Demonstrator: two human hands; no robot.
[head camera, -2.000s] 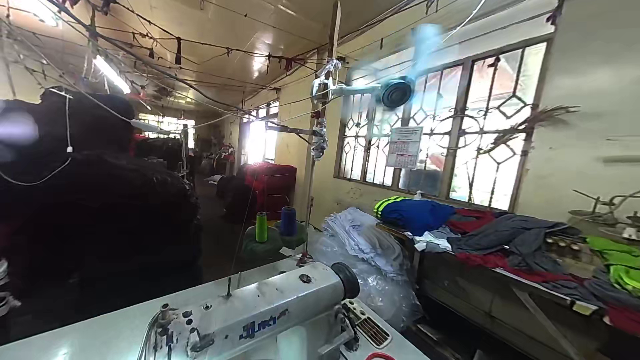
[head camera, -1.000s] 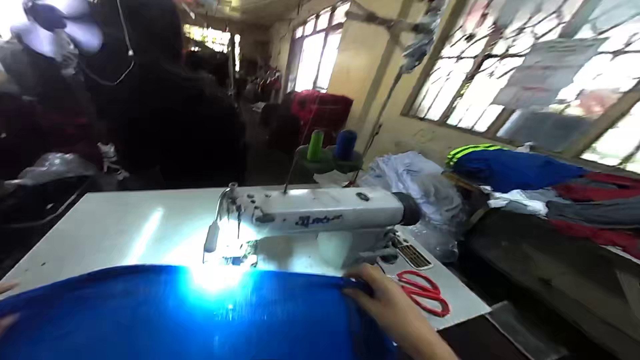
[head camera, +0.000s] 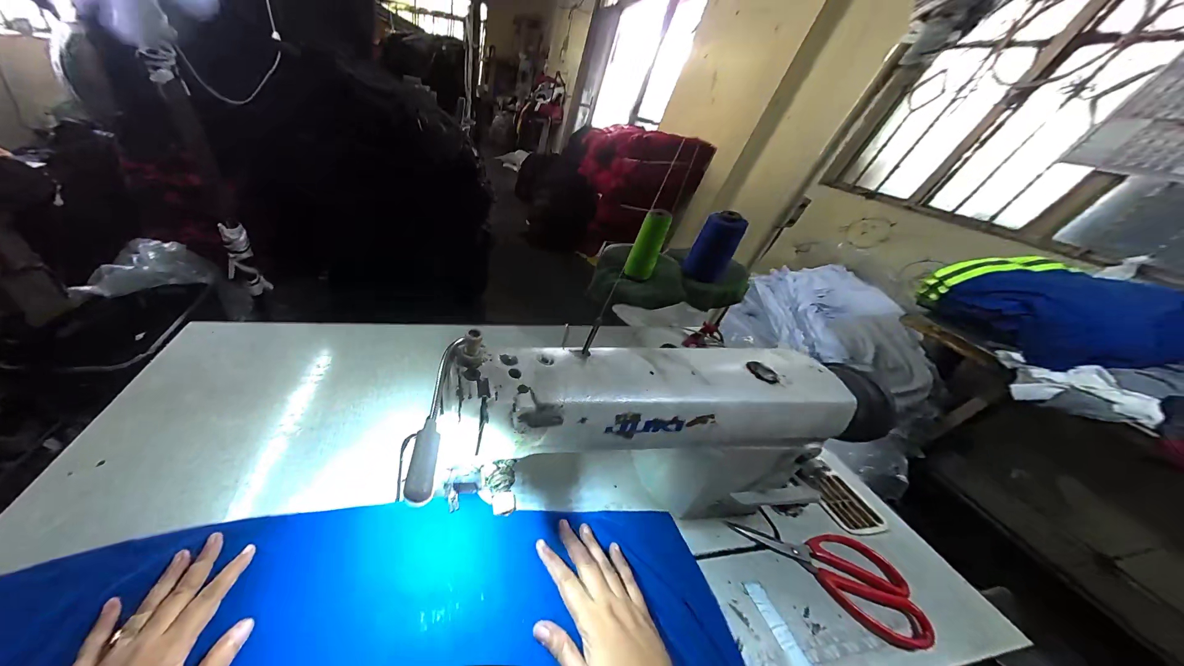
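Blue fabric (head camera: 370, 592) lies spread over the near part of the sewing table, its far edge by the needle area of a Juki sewing machine (head camera: 638, 398). My left hand (head camera: 171, 610) rests flat on the fabric at the left, fingers spread, a ring on one finger. Flat on its right part, below the machine arm, is my right hand (head camera: 601, 597), fingers also apart. The machine's lamp lights the cloth between the hands brightly. Red-handled scissors (head camera: 856, 578) lie on the table to the right of the fabric, partly opened.
Green (head camera: 647, 245) and blue (head camera: 715, 247) thread cones stand behind the machine. White cloth (head camera: 819, 319) in clear plastic is heaped at the right, near a bench with blue garments (head camera: 1064, 310). A large dark pile (head camera: 370, 185) rises beyond the table. A white strip (head camera: 775, 622) lies near the scissors.
The right hand has moved from the fabric's far right edge onto the fabric, where it lies flat. The left hand, barely visible at the edge one second ago, now shows on the cloth. The view has tilted down.
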